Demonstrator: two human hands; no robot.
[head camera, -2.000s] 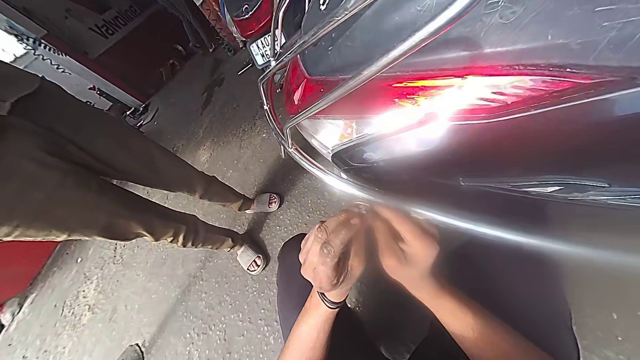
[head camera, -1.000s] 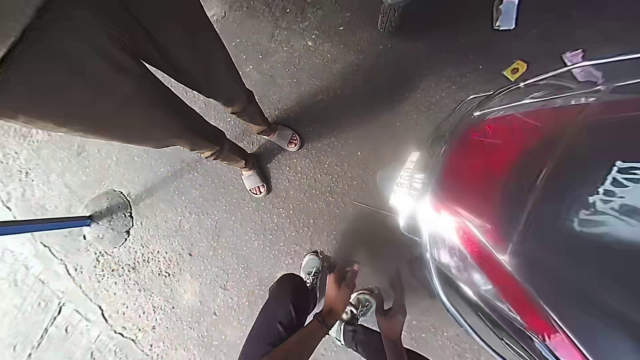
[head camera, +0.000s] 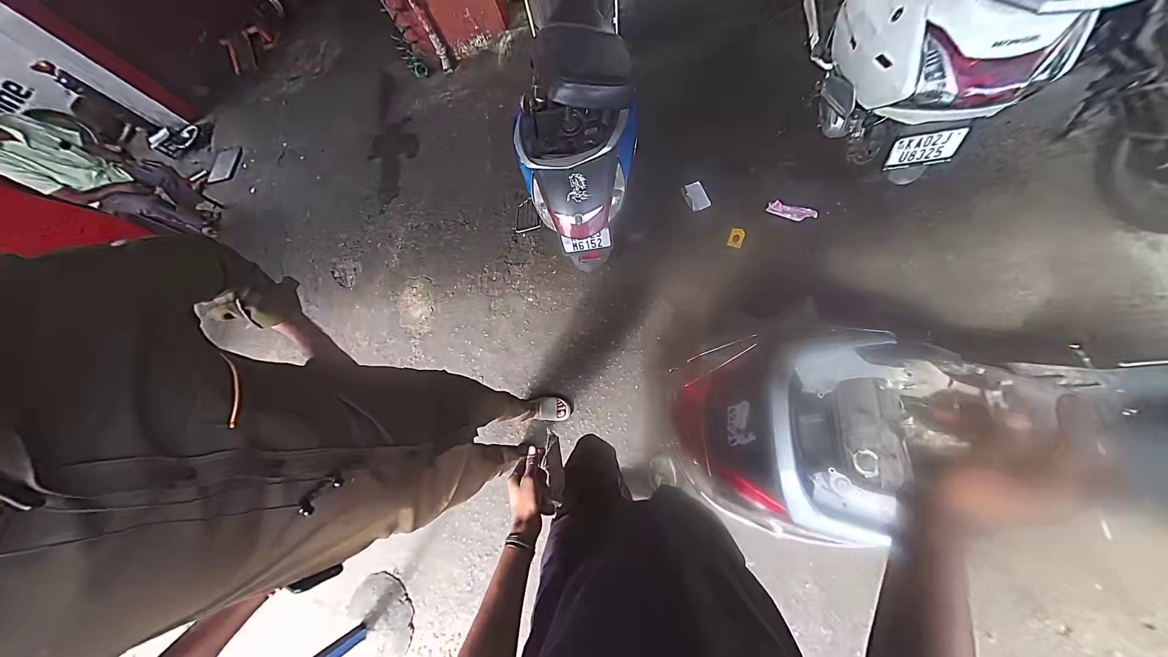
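My left hand (head camera: 525, 493), a dark band at its wrist, is low beside my dark-trousered thigh. A thin dark thing shows at its fingers; whether it is held cannot be told. On the right, my right hand (head camera: 995, 484) is badly blurred, fingers apart, over the middle of a scooter and holding nothing I can see. Red tail lights and a silvery frame mark the scooter's rear (head camera: 739, 429). Its seat area is uncovered and shows a dark inner part with a round metal ring (head camera: 865, 464). Contact between this hand and the scooter is unclear.
A person in brown trousers (head camera: 365, 429) stands close on the left. A blue and black scooter (head camera: 584, 137) and a white scooter (head camera: 967, 64) are parked beyond. Litter, including a yellow wrapper (head camera: 735, 238), lies on the ground. A blue pole (head camera: 345, 641) shows at the bottom.
My hands, close together in both earlier frames, are now far apart: left by my thigh, right over the scooter. The view has swung widely and now takes in the scooter's uncovered middle.
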